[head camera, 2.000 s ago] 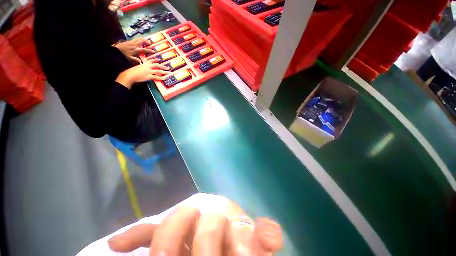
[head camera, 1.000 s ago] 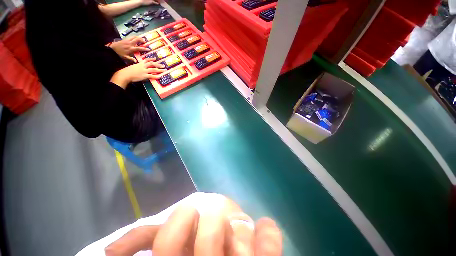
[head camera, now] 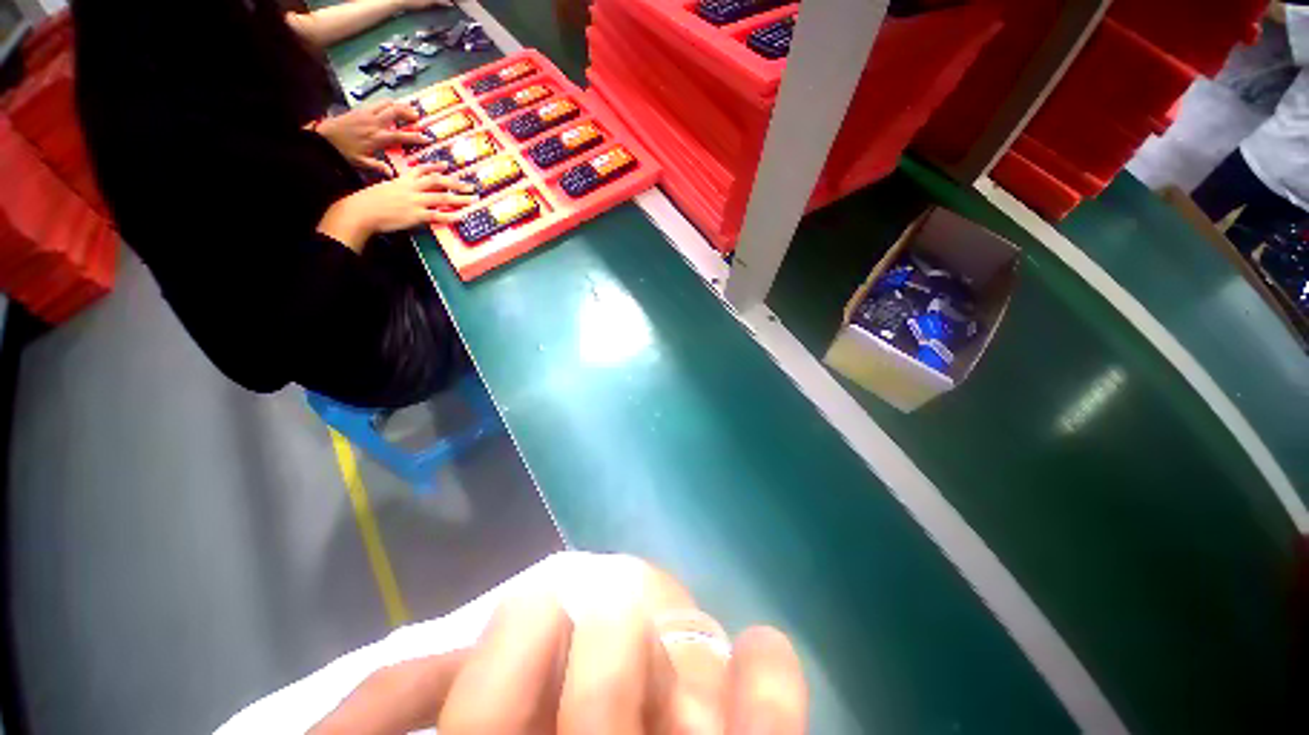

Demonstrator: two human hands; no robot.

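Note:
One of my hands (head camera: 617,675) is at the bottom edge, blurred and cut off, with a ring and a white sleeve entering from the lower left. Its fingers are bent. I cannot tell for certain which hand it is, or whether it holds anything. No other hand of mine can be made out. It is over the near end of the green bench (head camera: 675,417). Farther up the bench, a red tray (head camera: 553,204) holds keypad phones (head camera: 597,171) in two rows, face up. Another person's two hands rest on its left row.
A dark-sleeved person (head camera: 244,216) sits left of the bench on a blue stool (head camera: 416,445). Stacked red trays (head camera: 675,129) stand behind a pale post (head camera: 804,144). A carton (head camera: 897,376) of blue and dark blocks lies beyond the pale rail (head camera: 890,481). Small dark parts (head camera: 409,55) lie beyond the tray.
The view has shifted slightly, so the tray, post and carton sit a little farther left and up than two seconds ago. My visible hand stays at the bottom edge.

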